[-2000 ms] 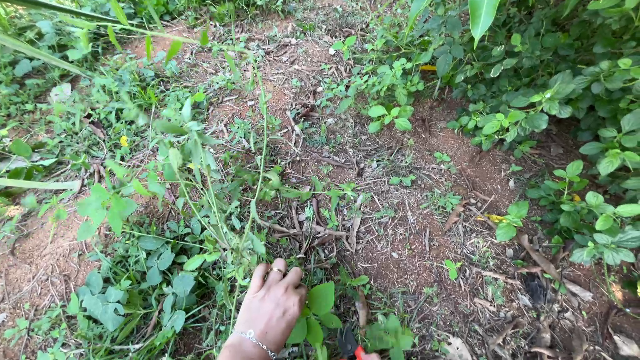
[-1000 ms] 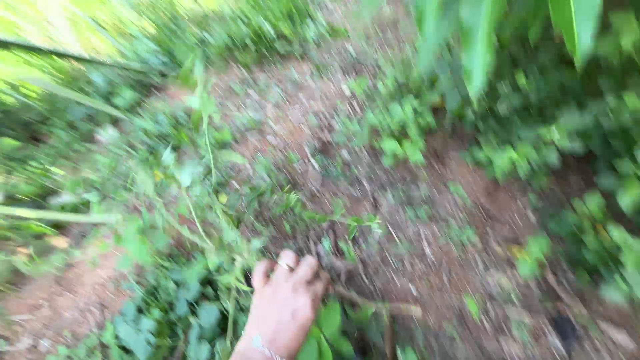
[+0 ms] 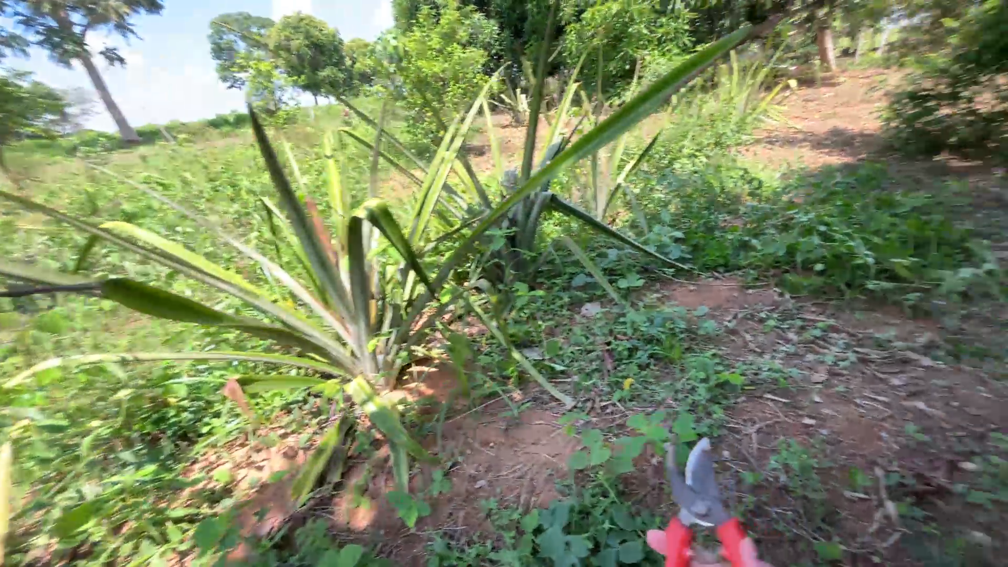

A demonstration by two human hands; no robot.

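A pair of pruning shears with red handles points up at the bottom right, its metal blades apart. Fingertips of my right hand show at both sides of the handles, which they grip; the rest of this hand is below the frame. Low green weeds grow just left of the shears. My left hand is out of view.
A large pineapple-like plant with long, stiff leaves spreads across the left, and a similar plant stands behind it. Reddish bare soil lies between weeds. Trees rise in the background.
The view has swung up and left to the long-leaved plants. My left hand, low among the weeds before, has left the view. The shears now show with their blades apart.
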